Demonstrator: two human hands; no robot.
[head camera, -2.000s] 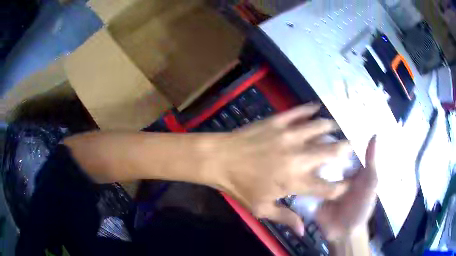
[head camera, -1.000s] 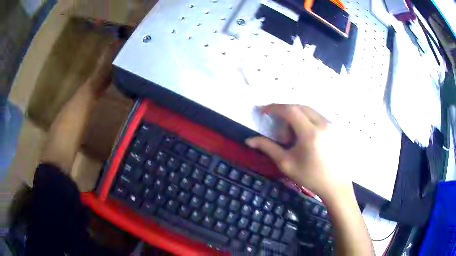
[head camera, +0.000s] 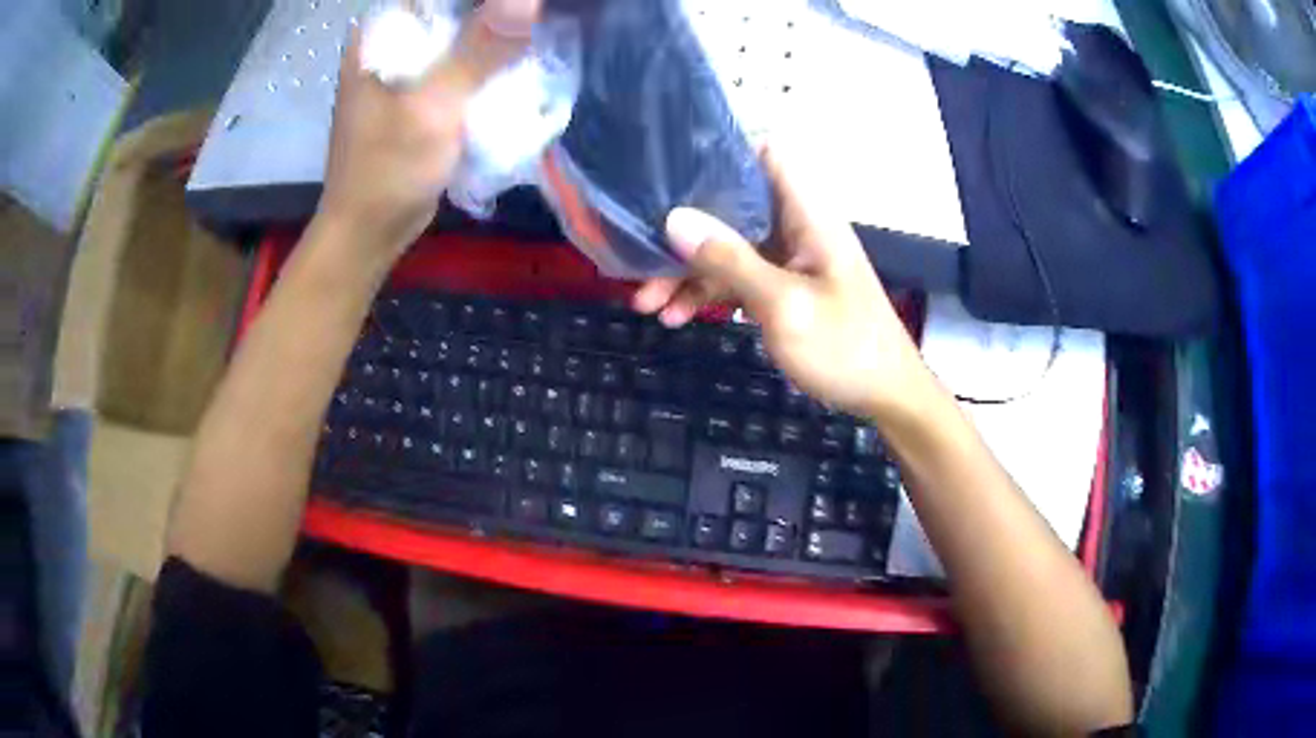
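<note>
A black device (head camera: 657, 137) with an orange edge is inside a clear poly bag (head camera: 523, 123), held above the front edge of the perforated metal plate (head camera: 274, 130). My right hand (head camera: 794, 289) grips the device's lower right end, thumb on top and fingers beneath. My left hand (head camera: 419, 123) is at the upper left, shut on the bunched, whitish part of the bag. The device's top end reaches the picture's upper edge and is partly hidden.
A black keyboard (head camera: 577, 433) sits in a red tray (head camera: 621, 580) below my hands. An open carton (head camera: 159, 317) is at left. A black mouse (head camera: 1111, 123) lies on a black mat (head camera: 1010, 231) at right. A blue bin (head camera: 1284, 389) stands far right.
My left hand has come up from the carton at left and now holds the bag. A bagged device is now between both hands. My right hand has closed on it. The view has shifted.
</note>
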